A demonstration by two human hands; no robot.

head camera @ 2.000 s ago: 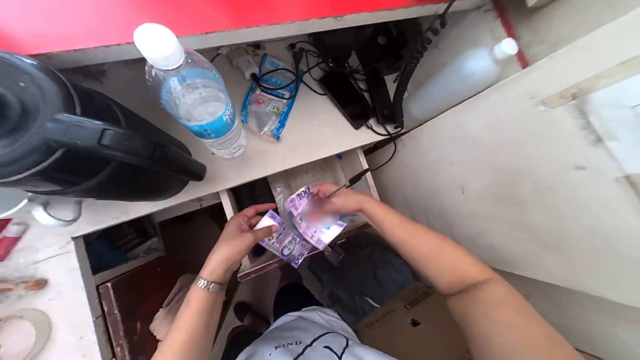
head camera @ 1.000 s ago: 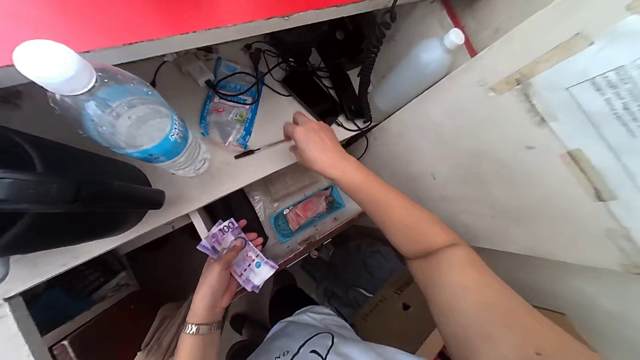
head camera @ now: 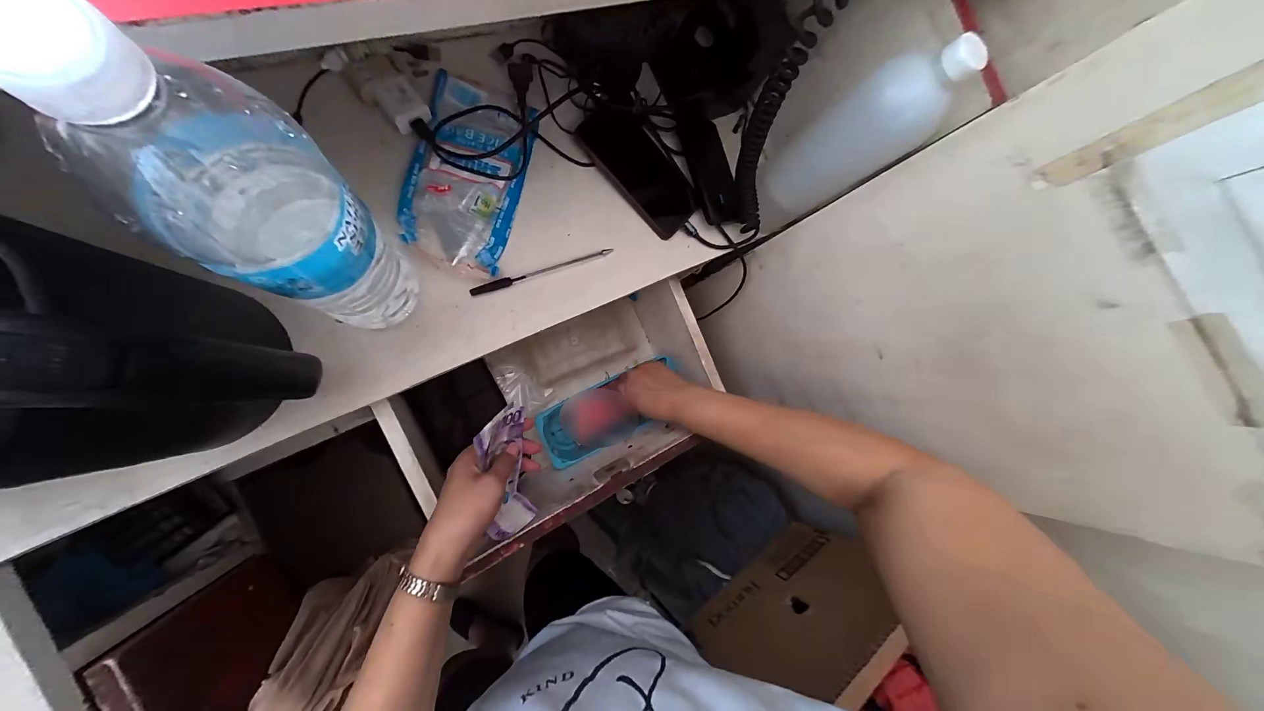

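Purple banknotes [head camera: 512, 513] are held in my left hand [head camera: 484, 484], over the front left part of an open drawer [head camera: 696, 336]. My right hand [head camera: 654, 390] reaches into the right end of a blue plastic tray [head camera: 563, 459] in that drawer. Reddish paper [head camera: 600, 413], blurred, lies in the tray beside my right fingers. The fingertips are hidden, so whether they grip anything does not show. Behind the tray is a clear plastic container [head camera: 583, 346]. A ballpoint pen [head camera: 541, 273] lies on the shelf above the drawer.
A plastic water bottle [head camera: 267, 217] and a black thermal jug [head camera: 128, 355] stand at the left. On the shelf are a blue ice bag pack [head camera: 464, 188], a black phone [head camera: 637, 173] and tangled cables. A frosted bottle [head camera: 869, 123] leans by the wall. Below is a cardboard box [head camera: 790, 612].
My right hand has let go of the pen, which now lies on the shelf, and has moved down into the blue tray. The banknotes, earlier between both hands, are in my left hand alone.
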